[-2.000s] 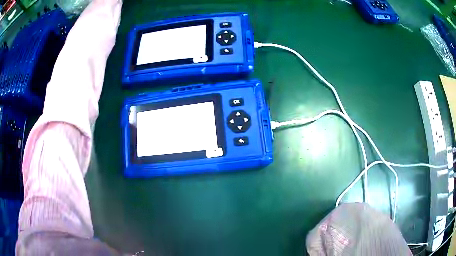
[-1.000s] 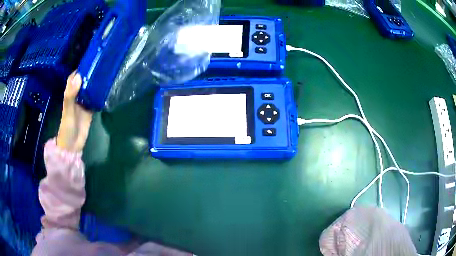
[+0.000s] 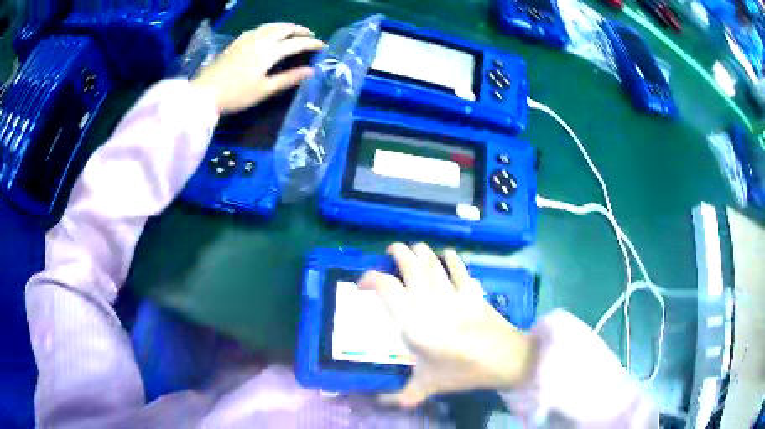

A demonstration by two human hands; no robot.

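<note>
Two blue diagnostic tablets with lit screens, the back one (image 3: pixel 428 59) and the middle one (image 3: pixel 428 172), lie on the green bench with white cables (image 3: pixel 579 207) plugged in. My right hand (image 3: pixel 444 327) spans a third lit tablet (image 3: pixel 317 323) nearest me, fingers on its face near the back edge, thumb by the front edge. My left hand (image 3: pixel 256 67) is over the far end of another tablet (image 3: pixel 239 188) at the left, its screen dark. Whether it grips is unclear. A clear plastic bag (image 3: pixel 319 117) lies between this tablet and the lit ones.
Packed blue tablets (image 3: pixel 42 109) stand at the left. More tablets (image 3: pixel 642 71) and plastic bags lie at the back right. A white power strip (image 3: pixel 713 310) runs along the right side beside a tan board (image 3: pixel 748 276).
The tablet and bag raised by my left hand are now down at the left. My right hand has come into view on a third lit tablet. The middle screen changed from white to a picture with a white box.
</note>
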